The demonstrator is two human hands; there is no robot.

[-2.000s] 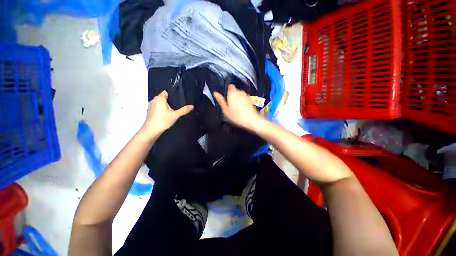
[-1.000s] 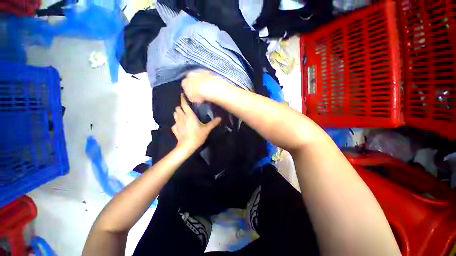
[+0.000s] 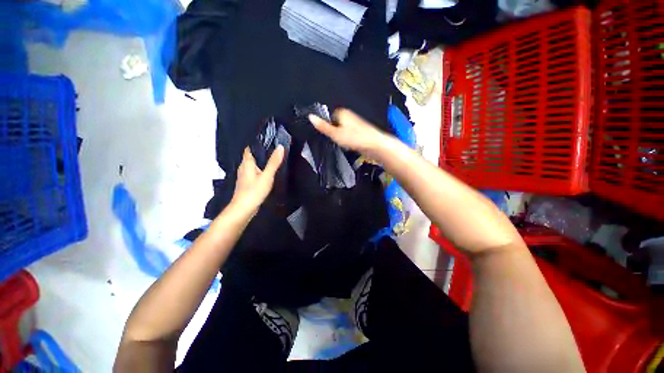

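Observation:
Black cut panels (image 3: 247, 69) lie in a pile in front of me and reach down to my knees. My left hand (image 3: 261, 171) holds a small bundle of dark grey cut pieces (image 3: 272, 137) between thumb and fingers, left of the pile's middle. My right hand (image 3: 341, 131) pinches the top of another bundle of dark grey pieces (image 3: 337, 166), which hangs or lies down toward the pile. A striped grey-and-white stack (image 3: 320, 25) lies on the black cloth at the top. A small pale triangular piece (image 3: 297, 221) shows lower on the pile.
Red slotted baskets (image 3: 515, 109) stand at the right, with a red plastic stool (image 3: 575, 291) below. A blue basket (image 3: 36, 171) is at the left. Blue scraps (image 3: 131, 226) and cream-yellow scraps (image 3: 415, 84) lie on the pale floor.
The large striped grey-white fabric no longer covers the upper pile; black cloth and a smaller striped stack show there. My hands have moved apart, each now with a small dark bundle.

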